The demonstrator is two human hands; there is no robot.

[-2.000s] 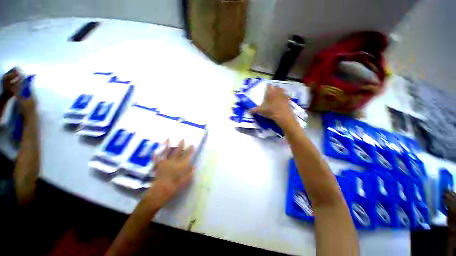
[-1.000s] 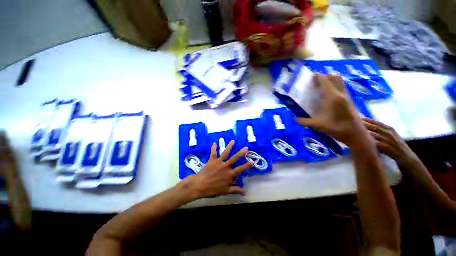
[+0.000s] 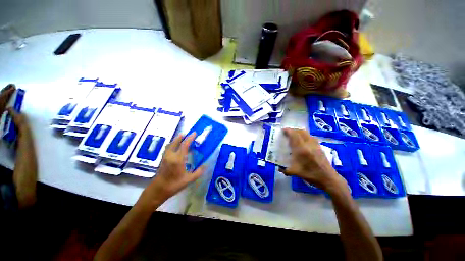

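Observation:
My left hand [image 3: 176, 165] is on a tilted blue blister tray [image 3: 205, 135] with a white charger, thumb and fingers at its left and lower edge. My right hand [image 3: 306, 155] holds a white-and-blue retail box [image 3: 274, 145] above the trays. Two upright blue trays [image 3: 225, 176] with chargers and coiled cables lie between my hands. Filled retail boxes [image 3: 121, 138] lie in an overlapping row left of my left hand. More blue trays [image 3: 363, 171] lie in two rows at the right, some partly hidden by my right hand.
A loose pile of flat box blanks [image 3: 255, 94] lies at the back middle. Behind it are a dark flask [image 3: 266, 46], a red bag [image 3: 324, 56] and a brown paper bag [image 3: 196, 25]. Loose cables [image 3: 431, 94] lie far right, a phone [image 3: 67, 44] far left. Another person's hands hold a box [image 3: 14, 114].
My left hand has moved left from over the tray row and now has one tray tilted near the box row. My right hand has moved left with the box.

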